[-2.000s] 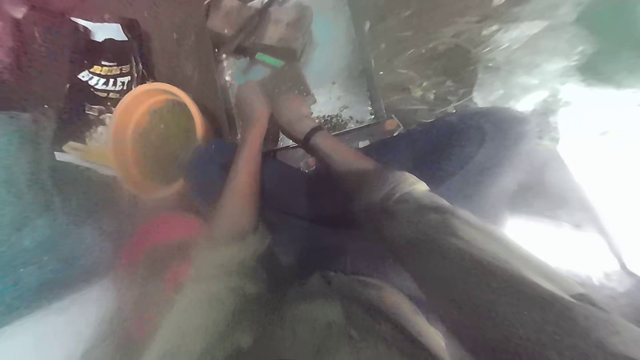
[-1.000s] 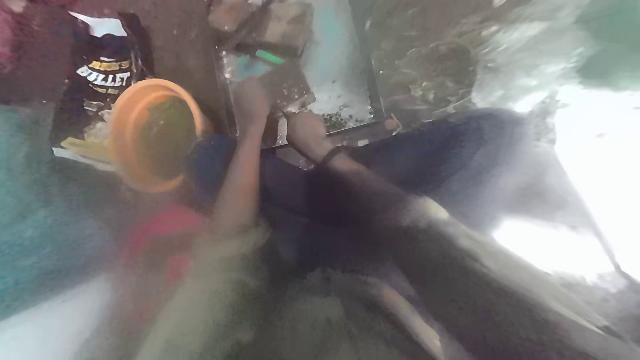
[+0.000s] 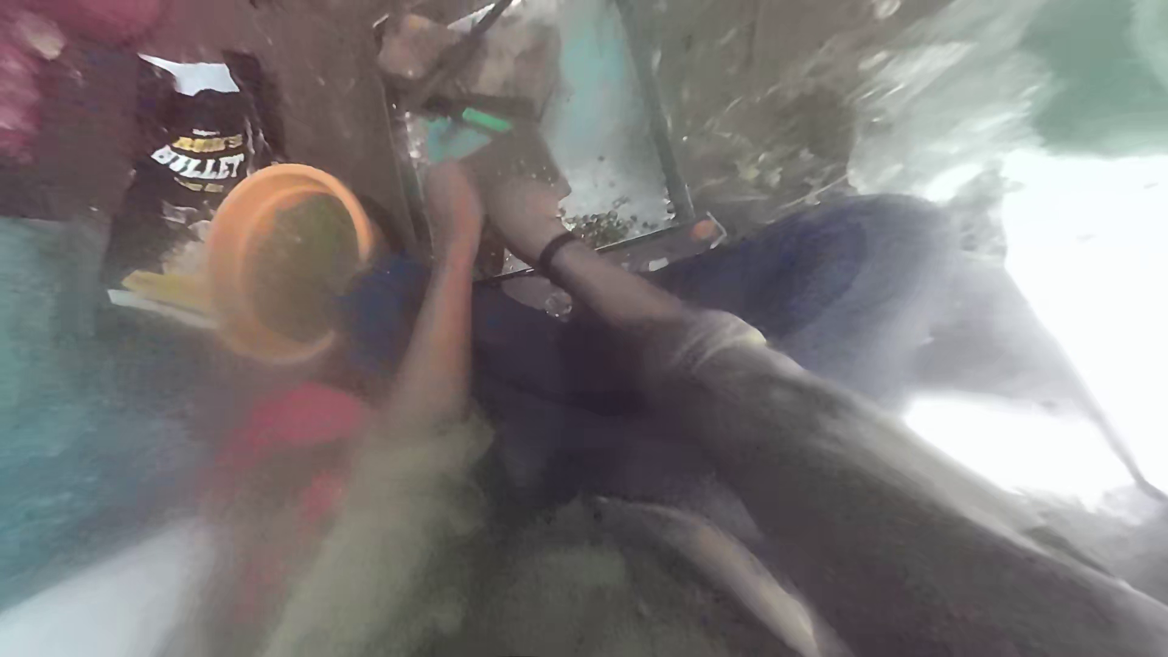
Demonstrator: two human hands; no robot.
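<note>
My left hand (image 3: 453,208) and my right hand (image 3: 527,219) are close together over the near part of a shallow, framed tray (image 3: 607,155). A brown, flat-looking piece (image 3: 525,162) lies just beyond my right fingers; blur hides whether either hand grips it. Near my left fingertips is a pale teal item (image 3: 456,140), with a bright green strip (image 3: 486,119) beside it. Brown blocks or packets (image 3: 506,59) occupy the far part of the tray, crossed by a dark rod-like thing (image 3: 465,50). Small dark bits (image 3: 607,224) are scattered at its near right.
An orange bucket (image 3: 226,265) with greenish-brown contents stands left of my hands. Behind it lies a black printed bag (image 3: 196,137), near a yellow flat item (image 3: 164,287). My dark-clothed leg (image 3: 785,265) is right of the tray's near edge.
My right hand has moved away from my body and slightly left since one second ago, closer to my left hand. The bucket and bag have stayed put.
</note>
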